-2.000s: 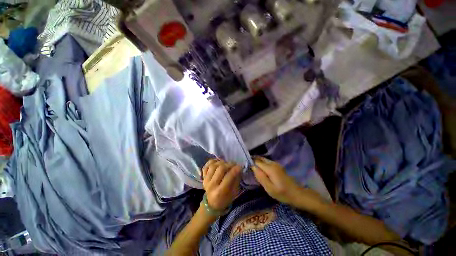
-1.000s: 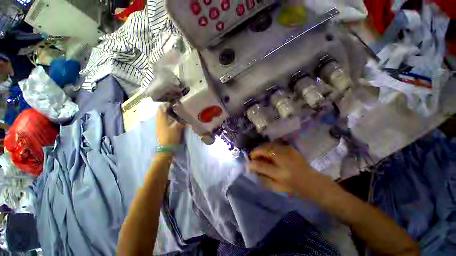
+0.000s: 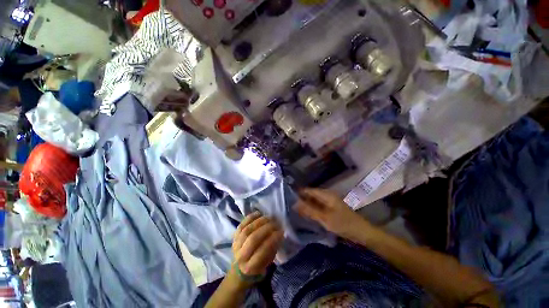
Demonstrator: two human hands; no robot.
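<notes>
A light blue-grey garment piece (image 3: 207, 165) lies bunched in front of the overlock machine (image 3: 283, 78), its upper part under the bright lamp at the needle area (image 3: 259, 165). My left hand (image 3: 257, 243) is curled on the cloth just below the needle area, fingers bent, holding the cloth. My right hand (image 3: 319, 207) is at the cloth's right side, near the machine's front edge, with fingertips on the cloth. The cloth edge between my hands is blurred.
A long draped garment pile (image 3: 114, 228) hangs at the left. A darker blue heap (image 3: 505, 204) stands at the right. A printed white label strip (image 3: 379, 174) lies at the machine's right front. White scraps (image 3: 475, 48), a striped cloth (image 3: 144, 57) and a red bag (image 3: 48, 179) are farther off.
My left hand has come from the machine's left end down to the front of the cloth. My right hand has moved slightly down. The cloth is now bunched in folds near the needle area.
</notes>
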